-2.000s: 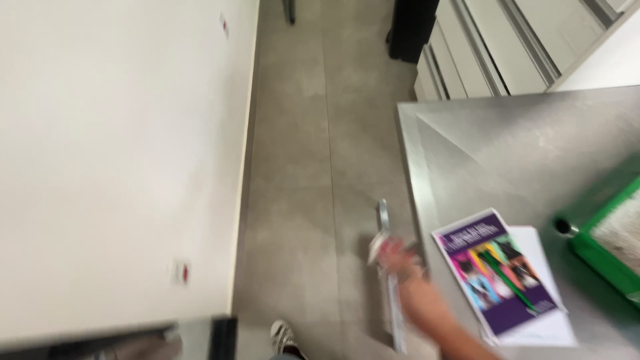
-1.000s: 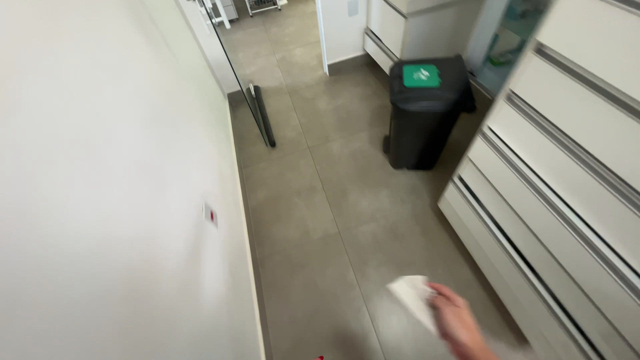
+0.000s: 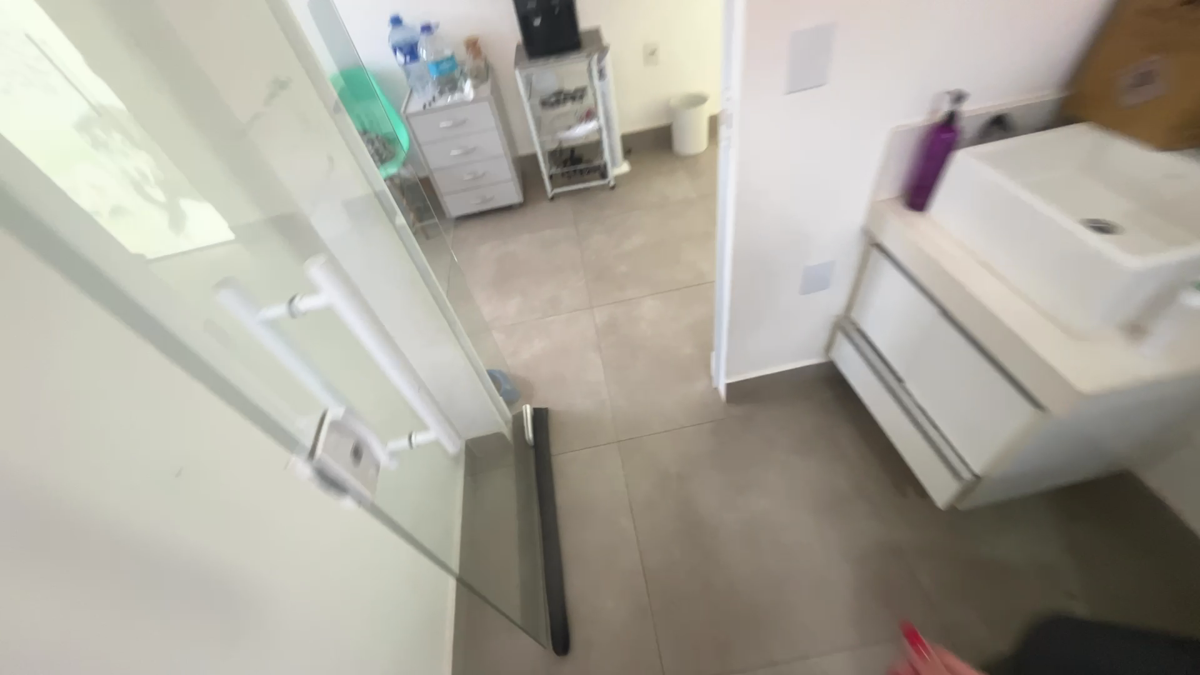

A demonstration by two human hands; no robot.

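Only the fingertips of my right hand (image 3: 923, 654) show, at the bottom edge right of centre, with a red nail; whether they hold anything is hidden below the frame. Beside them is the blurred black bin (image 3: 1106, 647), partly cut off. My left hand is out of view. On the left stands a glass door (image 3: 506, 525) with a white bar handle (image 3: 384, 356) and a metal lock.
A white washbasin (image 3: 1059, 234) and a purple pump bottle (image 3: 933, 155) stand on a counter above white drawers (image 3: 928, 375). Through the doorway are a small drawer unit (image 3: 464, 150), a wire trolley (image 3: 567, 122) and a white bin (image 3: 690, 124).
The view has moved forward to the glass door and doorway. The metal table has left the view. The white thing seen in my right hand earlier no longer shows.
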